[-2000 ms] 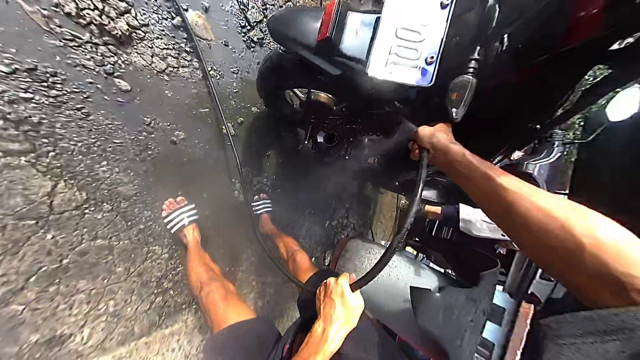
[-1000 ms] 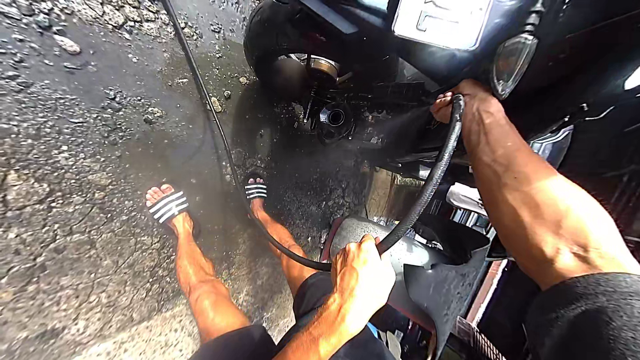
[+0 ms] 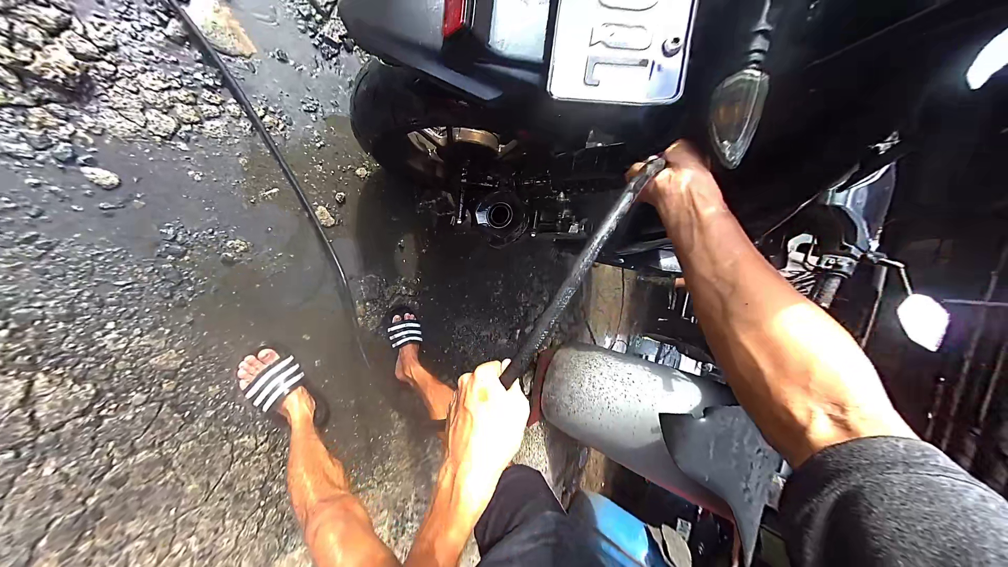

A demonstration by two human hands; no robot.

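A black rubber hose (image 3: 579,276) runs nearly straight between my two hands. My left hand (image 3: 487,409) is closed around its lower part, beside the rounded grey fender (image 3: 622,390). Higher up, my right hand (image 3: 681,177) grips the hose by its upper end, below the licence plate (image 3: 622,51) and beside the clear turn signal (image 3: 738,118) of a black motorcycle. The hose's tip is hidden by the fingers. To the left are the motorcycle's rear wheel (image 3: 425,134) and the round exhaust outlet (image 3: 500,214).
More hose (image 3: 276,150) trails over wet, cracked ground with loose stones (image 3: 101,177). My feet, in striped slides (image 3: 274,382), stand at the lower left. A mirror (image 3: 923,321) and handlebar parts are at the right, and a blue panel (image 3: 610,528) is at the bottom.
The hose between my hands was curved and is now almost straight. Fine spray showed left of my right hand before; it is no longer plain there.
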